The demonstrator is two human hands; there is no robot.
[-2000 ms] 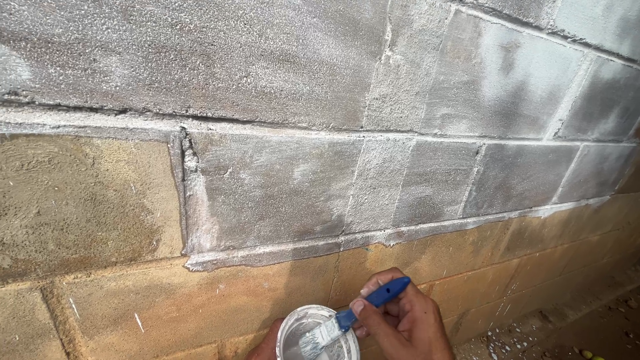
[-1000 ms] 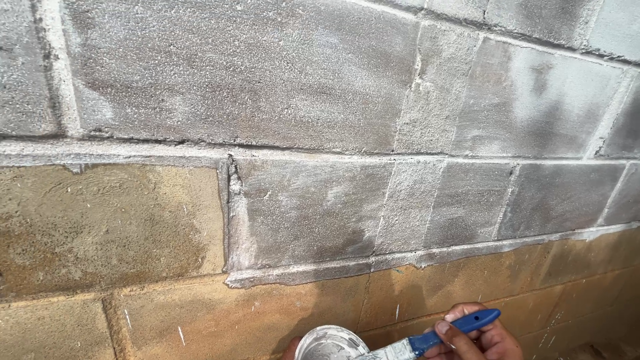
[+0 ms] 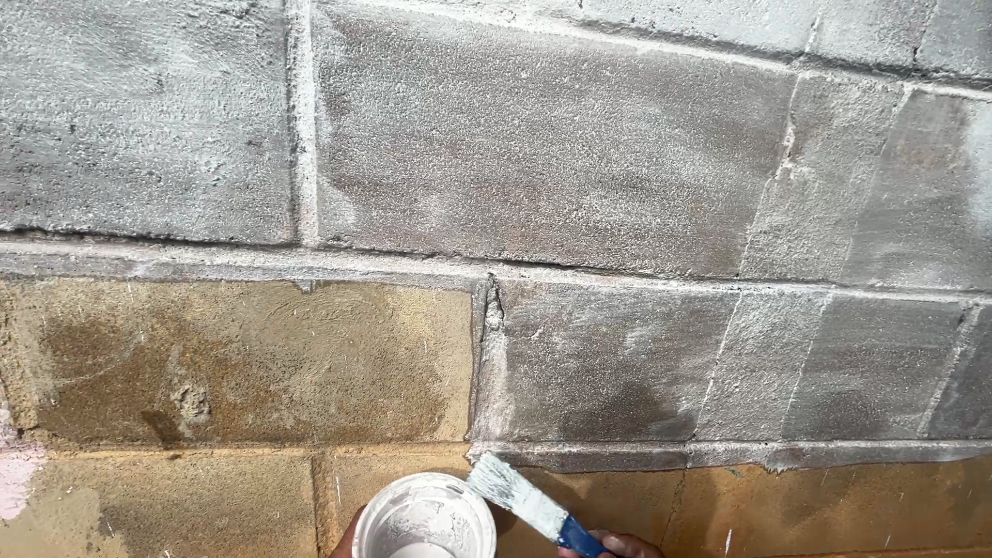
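Note:
At the bottom edge of the head view, my right hand (image 3: 620, 545) grips the blue handle of a paintbrush (image 3: 519, 496). Its bristles, coated with whitish paint, point up and left, by the rim of a white plastic tub (image 3: 372, 515) and close to the wall. Whitish paint lies low inside the tub. My left hand (image 3: 346, 540) is around the tub's left side, mostly hidden behind it and cut off by the frame. Behind them stands a block wall, its upper blocks (image 3: 542, 147) coated grey-white and its lower blocks (image 3: 256, 356) bare tan-brown.
A ragged paint edge (image 3: 589, 459) runs along the mortar joint just above the brush and tub. A crack (image 3: 493, 302) marks the vertical joint above the brush. At the far left, a pink patch (image 3: 17, 469) shows on the wall.
The brush, inside the tub two seconds ago, is now out of it, bristles up beside the rim. The view has shifted left along the wall.

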